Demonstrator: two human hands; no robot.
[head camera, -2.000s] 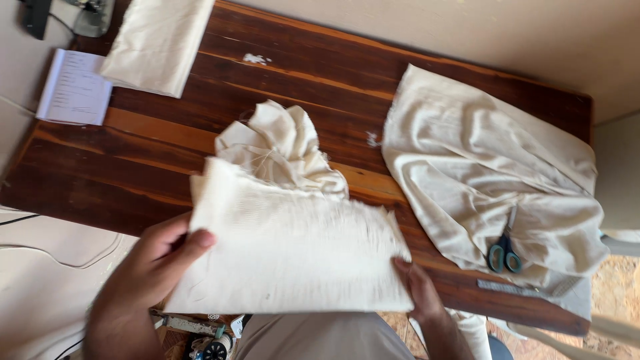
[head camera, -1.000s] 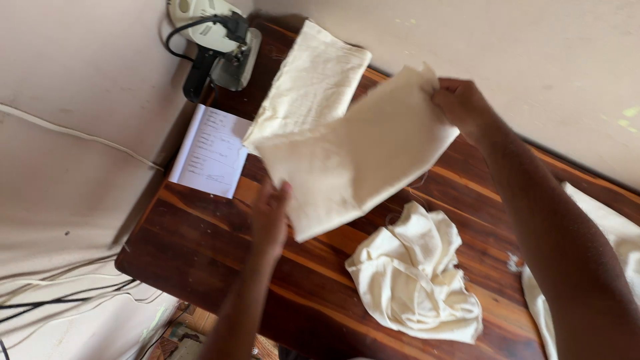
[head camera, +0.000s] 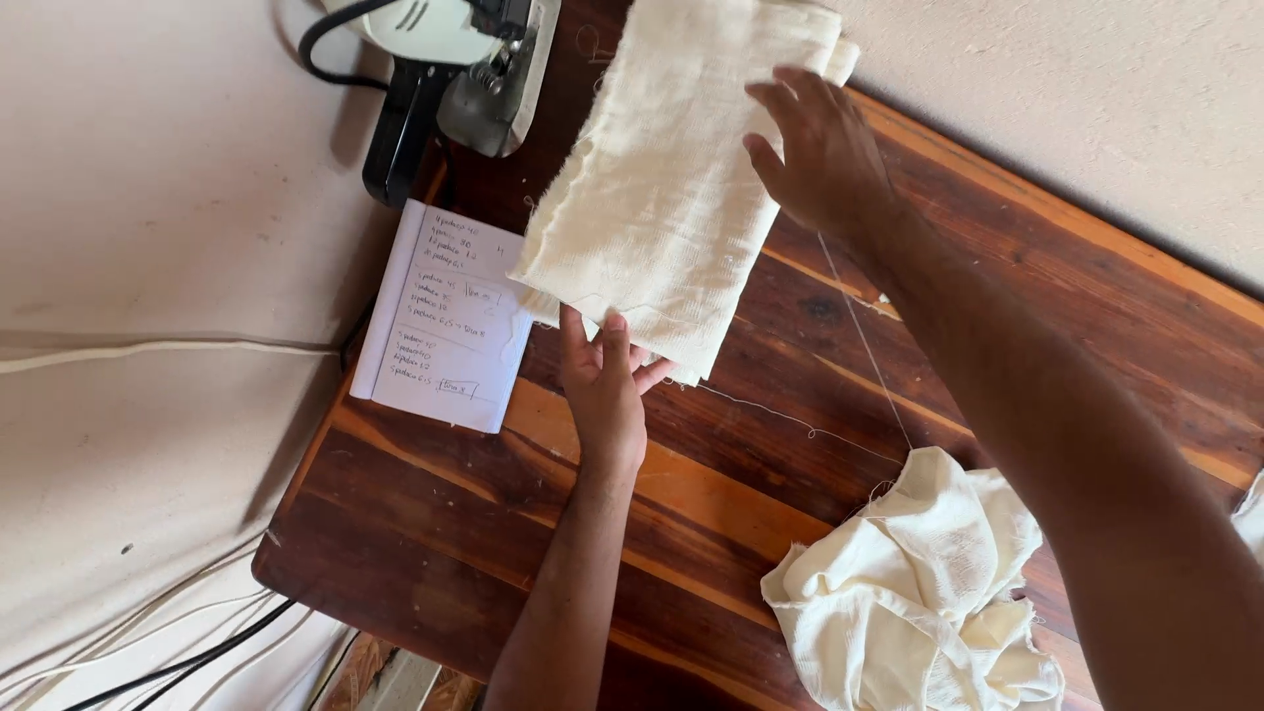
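Observation:
A folded stack of cream cloth lies at the back of the wooden table, its long edge frayed. My left hand grips the near edge of the cloth, thumb on top and fingers partly under it. Over the stack's right side is my right hand, fingers apart and slightly curled, holding nothing. Loose threads run from near the stack to a crumpled cream cloth at the lower right.
A handwritten notepad lies left of the stack, touching or just under its corner. Behind it stands an electric cutting machine with a black cable. Walls border the table at left and back. Cables hang at the lower left.
The folded cloth that both hands held in the air now rests on the cloth at the back. My right hand has let go of it. The view has swung left since two seconds ago.

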